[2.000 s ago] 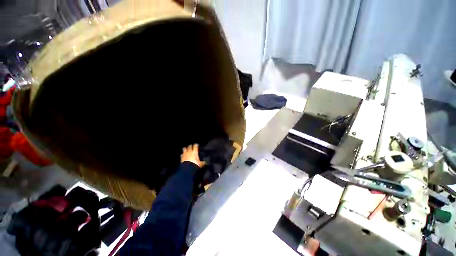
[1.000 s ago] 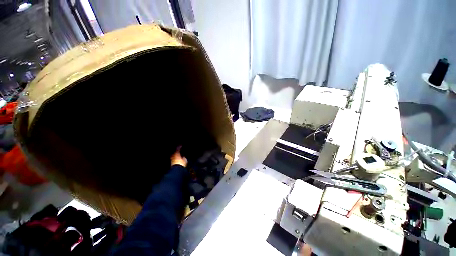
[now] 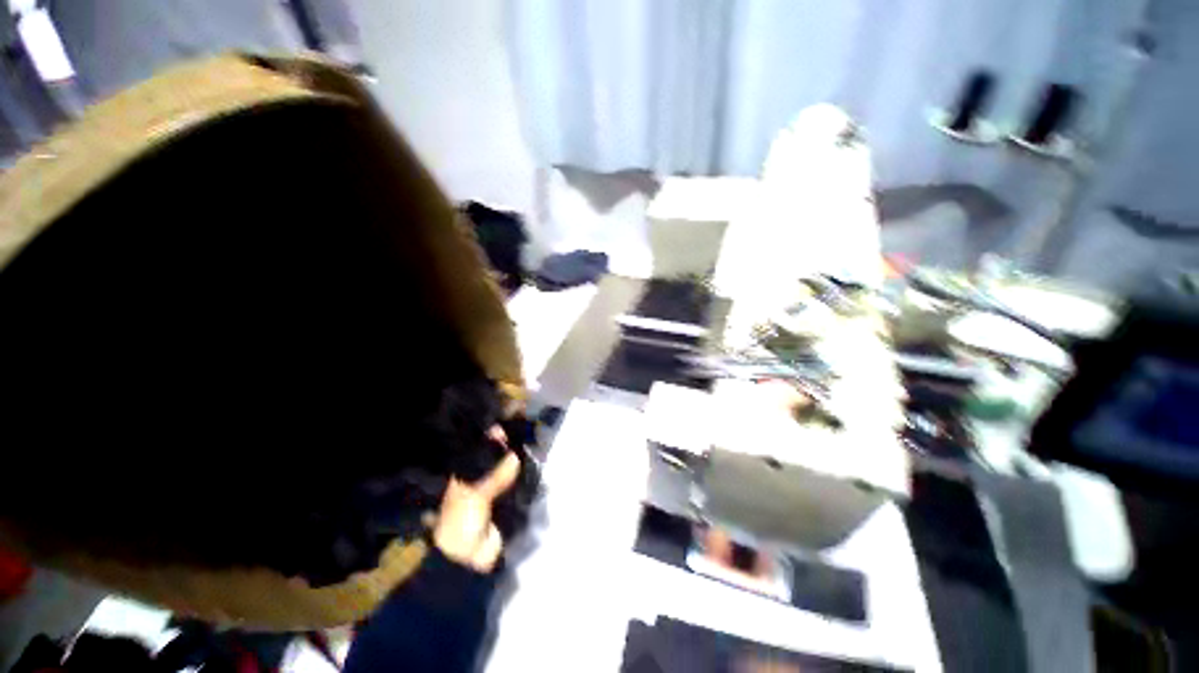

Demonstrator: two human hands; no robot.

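My left hand [image 3: 471, 515], blurred, is at the lower right edge of the left carton [image 3: 257, 598]. Its fingers are closed around dark material, which looks like a small black piece [image 3: 523, 476]. More black pieces [image 3: 375, 519] lie in the very dark carton. The sewing machine [image 3: 802, 480] stands at centre. A work clamp [image 3: 736, 559] with a reddish centre is below its head. A black fabric panel [image 3: 684, 647] lies in front of it. A faint skin-toned blur shows at the bottom edge; I cannot tell whether it is my right hand.
A white sheet [image 3: 579, 526] lies between carton and machine. A black-framed control screen [image 3: 1141, 414] is at the right. Thread cones [image 3: 973, 103] stand at the back by pale curtains [image 3: 631, 92]. Metal tools [image 3: 763, 368] lie on the machine head.
The view has swung right, bringing in the screen and clamp. My left hand has come from inside the carton to its right edge, with dark material at the fingers.
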